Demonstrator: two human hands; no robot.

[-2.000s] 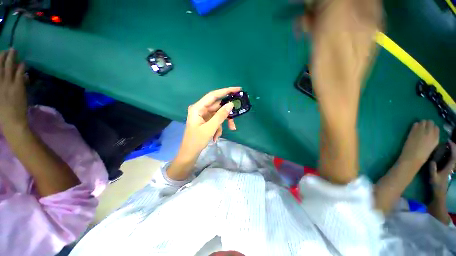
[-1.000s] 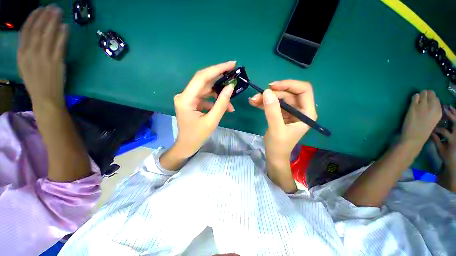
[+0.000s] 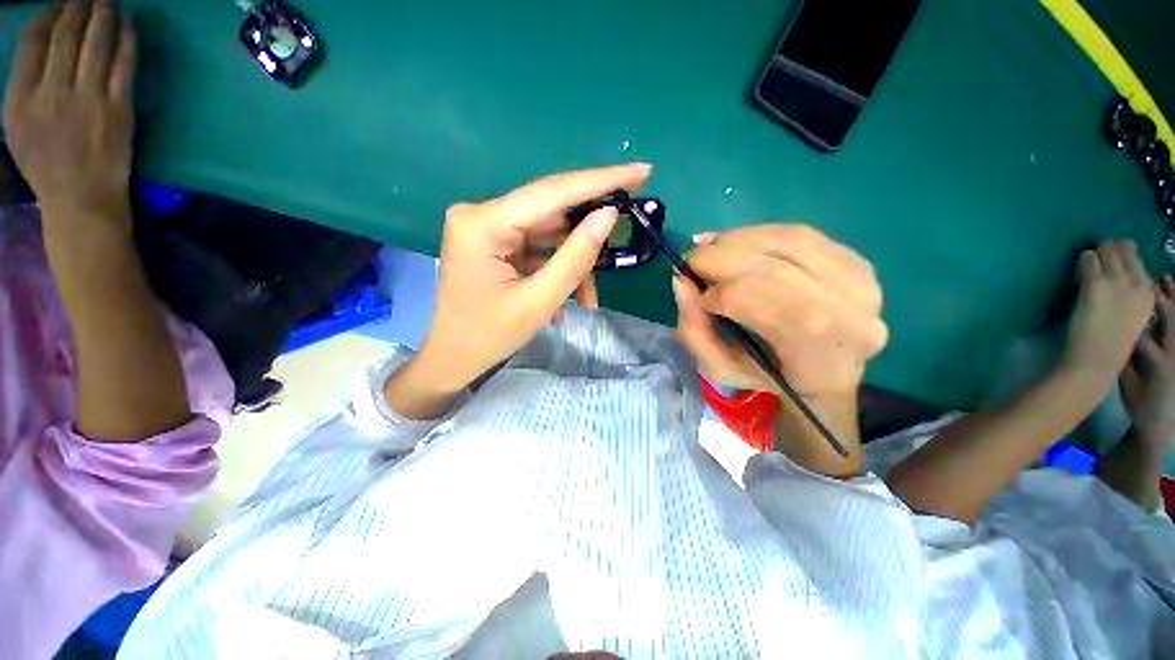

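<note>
My left hand (image 3: 515, 264) holds a small black watch-like module (image 3: 629, 245) between thumb and fingers above the green mat's near edge. The module has a dull round centre and white spots, and the thumb covers part of its left side. My right hand (image 3: 786, 303) holds dark tweezers (image 3: 760, 355) like a pen. The tip reaches the upper part of the module; whether it touches or grips anything there cannot be told. Another similar module (image 3: 280, 43) lies on the mat at the upper left.
A dark smartphone (image 3: 831, 77) lies on the green mat (image 3: 515, 90). Small white specks lie near the module. A row of black pieces (image 3: 1136, 135) lies by yellow tape (image 3: 1095, 52). A person in pink (image 3: 97, 413) sits left; another person's hands (image 3: 1115, 303) are right.
The view has shifted, so the mat items sit higher. My right hand came down with the tweezers, then turned more palm-down, the tool standing steeper. The held module is tilted differently.
</note>
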